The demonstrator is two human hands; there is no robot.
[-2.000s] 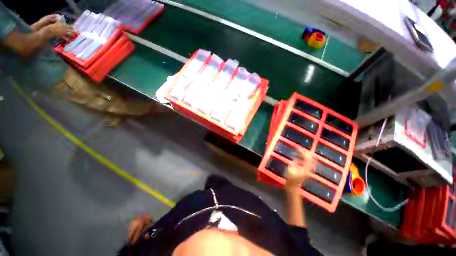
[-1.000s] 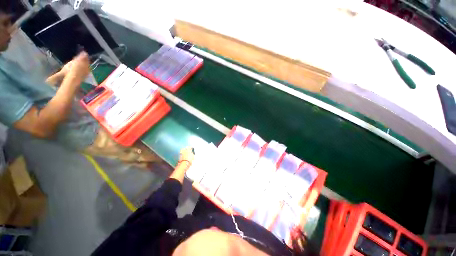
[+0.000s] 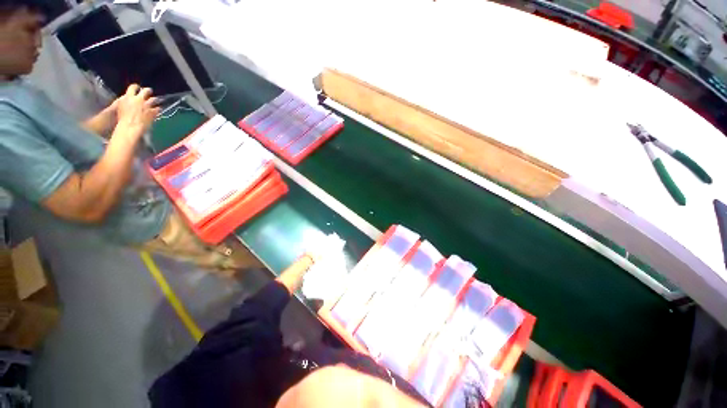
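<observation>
My left hand (image 3: 296, 273) reaches to the bench edge and touches a glary white pile of empty bags (image 3: 327, 259); glare hides whether its fingers hold one. Right of the pile stands a red tray (image 3: 522, 339) with two rows of bagged devices (image 3: 422, 275), whitish, their bag ends overhanging. My right hand is not clearly visible; a dark blurred patch lies at the tray's lower edge. Another red tray (image 3: 550, 386) with dark slots is cut off at the bottom right.
A person (image 3: 60, 159) stands at the left beside stacked trays (image 3: 267, 195). Another filled tray (image 3: 327, 143) lies behind. Green-handled pliers (image 3: 666, 159) and a dark slab (image 3: 721, 223) lie on the white shelf (image 3: 478, 88), with a wood board (image 3: 446, 135) along its edge. A cardboard box (image 3: 28, 287) is on the floor.
The view has swung left from the tray of bare devices to the bagged tray and bags. My left hand has come to the bag pile; my right hand has left the bare devices.
</observation>
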